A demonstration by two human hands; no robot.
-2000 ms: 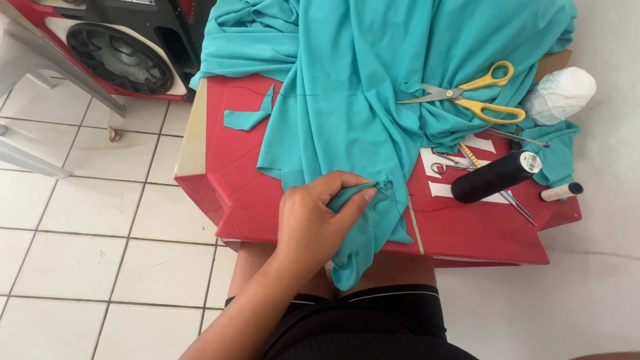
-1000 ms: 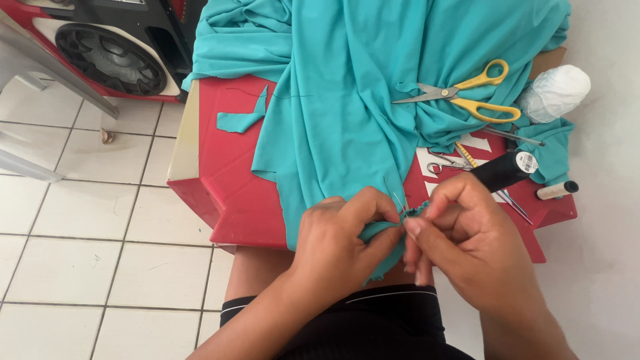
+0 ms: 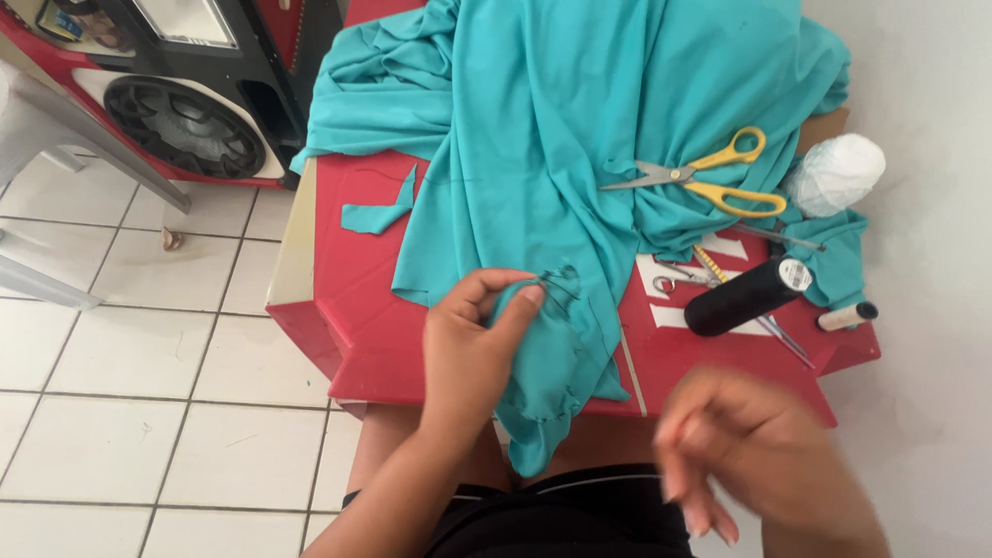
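My left hand (image 3: 484,333) pinches a gathered edge of the turquoise fabric (image 3: 542,178) between thumb and fingers, where dark thread shows. The lower end of the cloth hangs over the front edge of the red table. My right hand (image 3: 732,449) is blurred, off to the right of the cloth, its thumb and index finger close together; whether a needle or thread is between them I cannot tell. Scissors with yellow handles (image 3: 697,176) lie spread on the fabric. A black thread spool (image 3: 736,301) lies on the table to the right.
On the red table (image 3: 364,325) are a turquoise scrap (image 3: 381,209), a white yarn ball (image 3: 837,174), a small cream spool (image 3: 841,317), small metal scissors (image 3: 674,280) and a yellow tape measure (image 3: 709,263). A speaker (image 3: 186,128) and a plastic chair (image 3: 85,139) stand at the left.
A second ago both hands were together at the fabric edge; my right hand has since moved away to the right and down. My left hand still pinches the cloth.
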